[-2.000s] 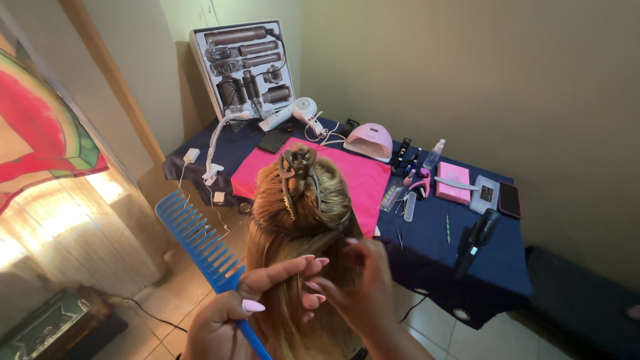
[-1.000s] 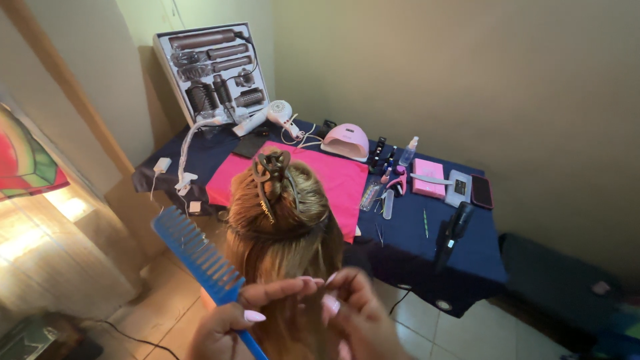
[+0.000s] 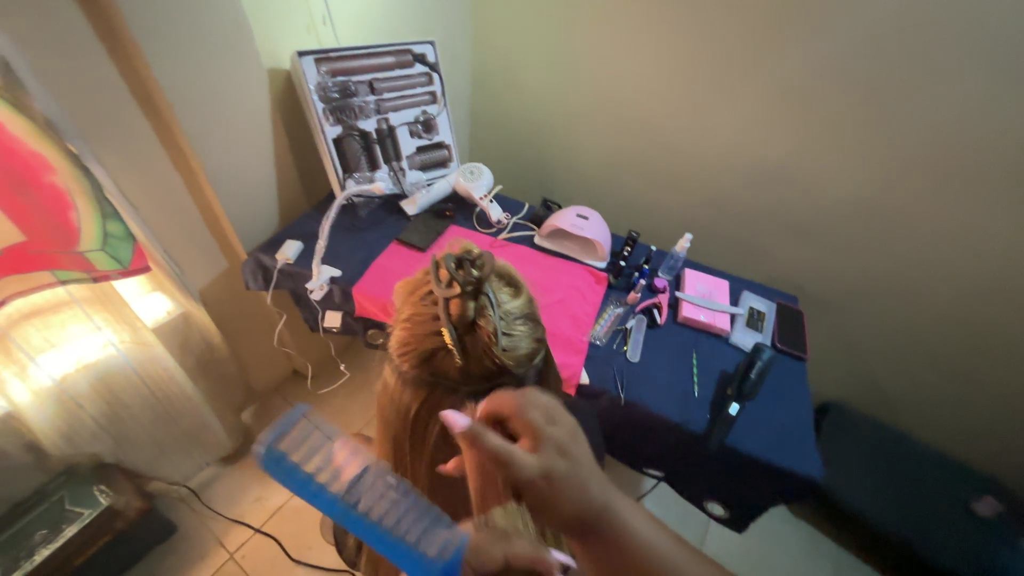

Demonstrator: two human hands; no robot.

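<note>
A person's head with long blond-brown hair (image 3: 404, 432) is in the middle, seen from behind; a dark claw clip (image 3: 448, 308) fastens the upper part. My right hand (image 3: 536, 456) pinches a strand of hair just below the clipped section. Low in the frame, my left hand (image 3: 512, 552) is shut on a wide blue comb (image 3: 360, 496), which slants up to the left and is blurred. The lower edge of the view cuts off part of that hand, and its fingers lie by the lower end of the strand.
Beyond the head, a table with a dark blue cloth (image 3: 760, 424) bears a pink cloth (image 3: 572, 304), a boxed hair styler set (image 3: 384, 112), a white hair dryer (image 3: 474, 182), a pink nail lamp (image 3: 574, 234) and a black hot brush (image 3: 744, 384). A black cable (image 3: 256, 528) crosses the tiled floor.
My right hand has moved up to the hair close under the clip. My left hand has moved lower with the blue comb. Both hands were close together a second ago.
</note>
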